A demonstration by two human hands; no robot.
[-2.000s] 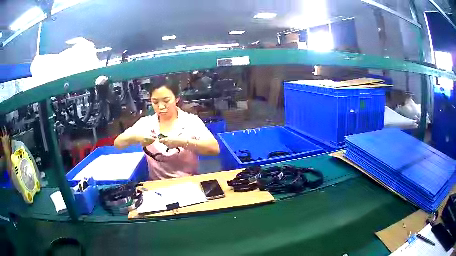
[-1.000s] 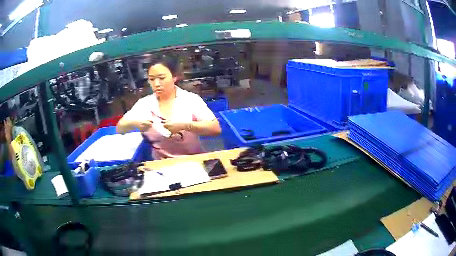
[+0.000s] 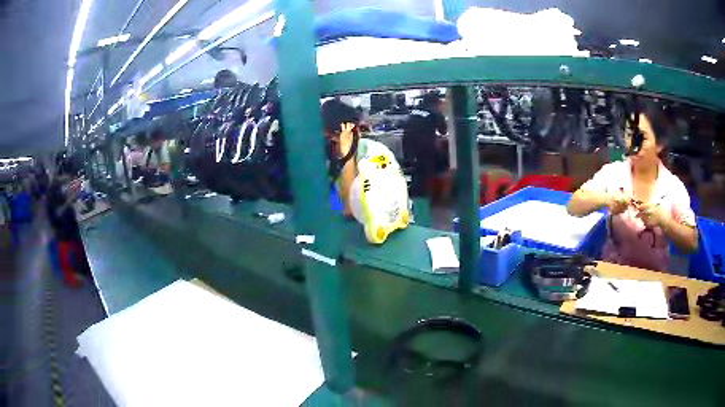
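Observation:
Neither of my hands is in view. A black headband (image 3: 436,322) lies on the dark green bench surface in front of me, right of the near green upright. A large white sheet (image 3: 208,350) lies on the near bench at the lower left, and no headband shows on it. Across the bench, a pile of dark headbands (image 3: 556,274) lies beside the tan board (image 3: 703,324). White papers (image 3: 624,296) with a black clip and a smartphone (image 3: 678,302) lie on the board.
A green upright (image 3: 312,207) stands close in front. A yellow and white fan (image 3: 380,191) and a small blue box (image 3: 499,258) stand across the bench. A person (image 3: 640,199) opposite holds a small part. A blue bin (image 3: 540,216) holds a white sheet. An aisle runs at far left.
The view has swung left. The fan, uprights and opposite person have shifted right in the picture. The blue sheet stack has left view; the large white sheet and aisle have come in.

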